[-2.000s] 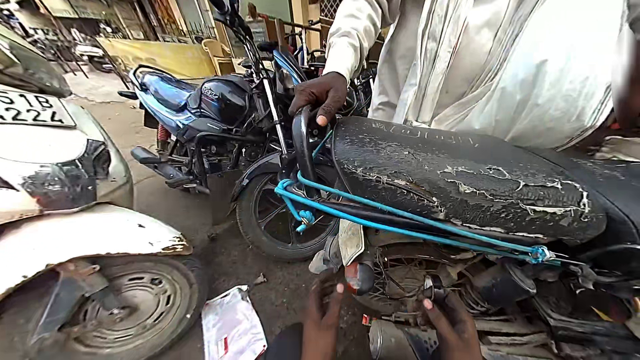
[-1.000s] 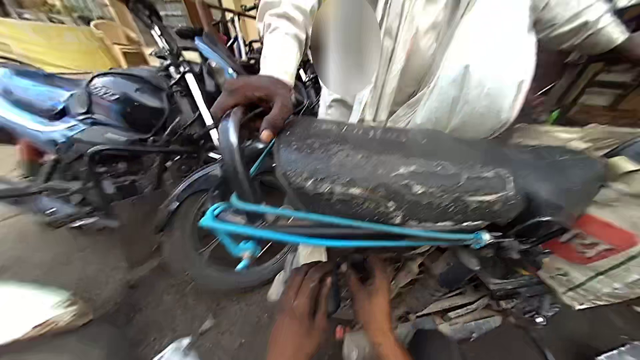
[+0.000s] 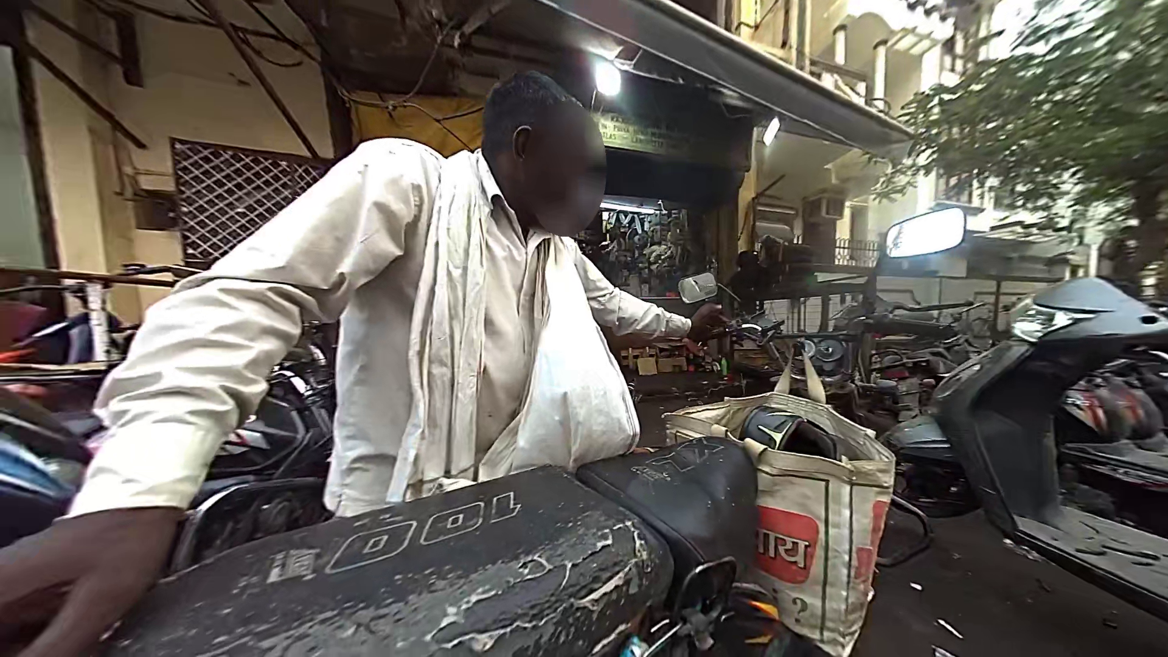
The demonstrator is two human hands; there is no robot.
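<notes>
Neither my left hand nor my right hand shows in the head view. A worn motorcycle seat point(image 3: 438, 575) with cracked black covering fills the lower middle, its front part point(image 3: 680, 484) toward the right. Across it stands a person in a pale shirt point(image 3: 383, 246) with a white cloth over the shoulders. One hand of that person point(image 3: 91, 575) is at the seat's rear end, lower left. The other hand point(image 3: 707, 323) reaches to the handlebar area. A printed cloth bag point(image 3: 821, 511) with a dark item inside sits by the front of the seat.
A grey scooter point(image 3: 995, 420) stands at the right, with a round-cornered mirror point(image 3: 925, 233) to its left. Other motorcycles point(image 3: 265, 420) are parked behind the person. A lit shop front point(image 3: 639, 246) lies in the background, and small litter is on the dark ground point(image 3: 949, 593).
The view has swung up and to the right. Both my hands, low beside the motorcycle in the earlier frames, are out of sight, as is most of the blue cord.
</notes>
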